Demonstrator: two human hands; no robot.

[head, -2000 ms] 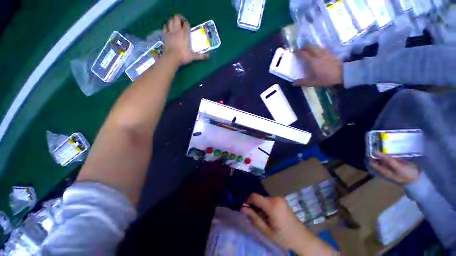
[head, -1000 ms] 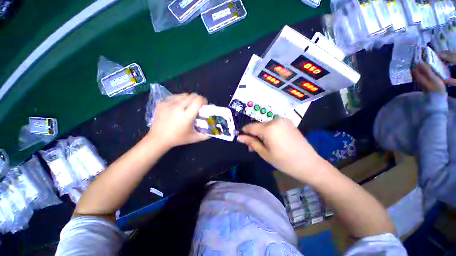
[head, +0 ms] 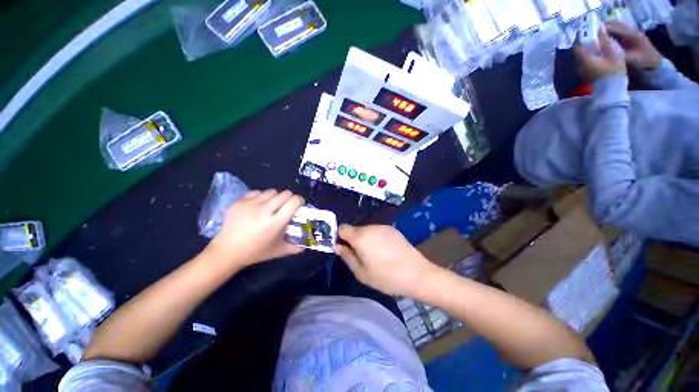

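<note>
My left hand point(head: 259, 227) holds an open power bank unit point(head: 313, 229), a white rounded frame with a yellow patch and dark parts at its right end. My right hand point(head: 377, 256) has its fingertips pinched at that right end; what they hold is hidden. A clear plastic bag point(head: 222, 204) lies on the black bench just behind my left hand. The white tester point(head: 360, 145) stands behind the unit, with lit red number displays and a row of green and red buttons.
Open units lie on the green conveyor belt point(head: 207, 107), some on plastic bags. Bagged units point(head: 69, 300) lie at the left, and more bagged units point(head: 490, 27) at the back right. Another person's sleeve point(head: 613, 145) is at the right. Cartons point(head: 548, 268) stand below the bench.
My left hand went from the belt to a unit in front of the tester, and my right hand came to its end. Since a second ago the view has shifted and the displays read differently.
</note>
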